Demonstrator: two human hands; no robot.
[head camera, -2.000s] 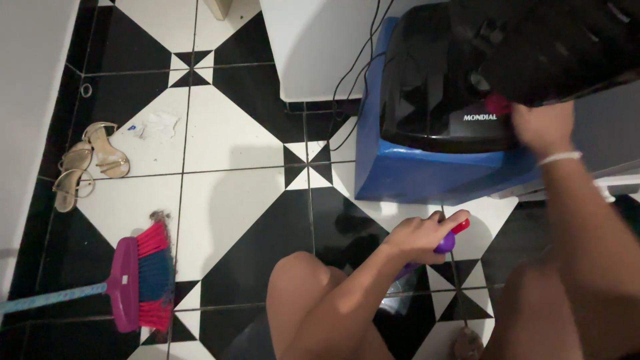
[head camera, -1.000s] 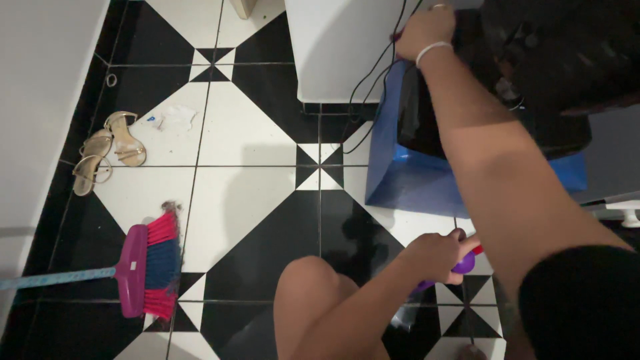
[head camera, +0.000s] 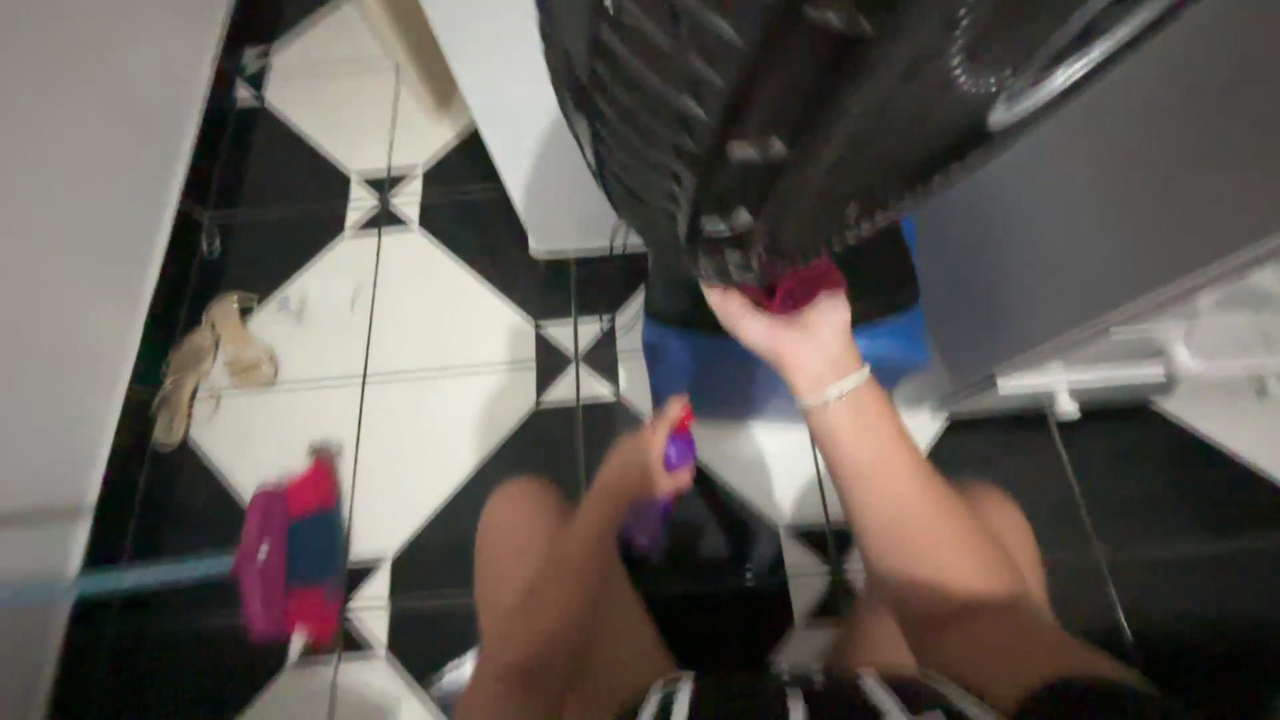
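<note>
My left hand, low at the centre between my knees, grips a purple spray bottle with a red part at its top. My right hand, palm up with a pale band at its wrist, holds a dark red cloth against the lower edge of a shiny black appliance part. That part looks raised or tilted over the black body, though blur hides how it is joined. Beneath it stands a blue box-like base.
A broom with pink and blue bristles lies at the lower left. Sandals rest by the left wall. A white cabinet or appliance stands behind the blue base, and white pipes run at the right. The floor is black and white tile.
My right hand has moved from the far left corner of the black appliance to the near, lower edge of its black part. My left hand still holds the purple bottle.
</note>
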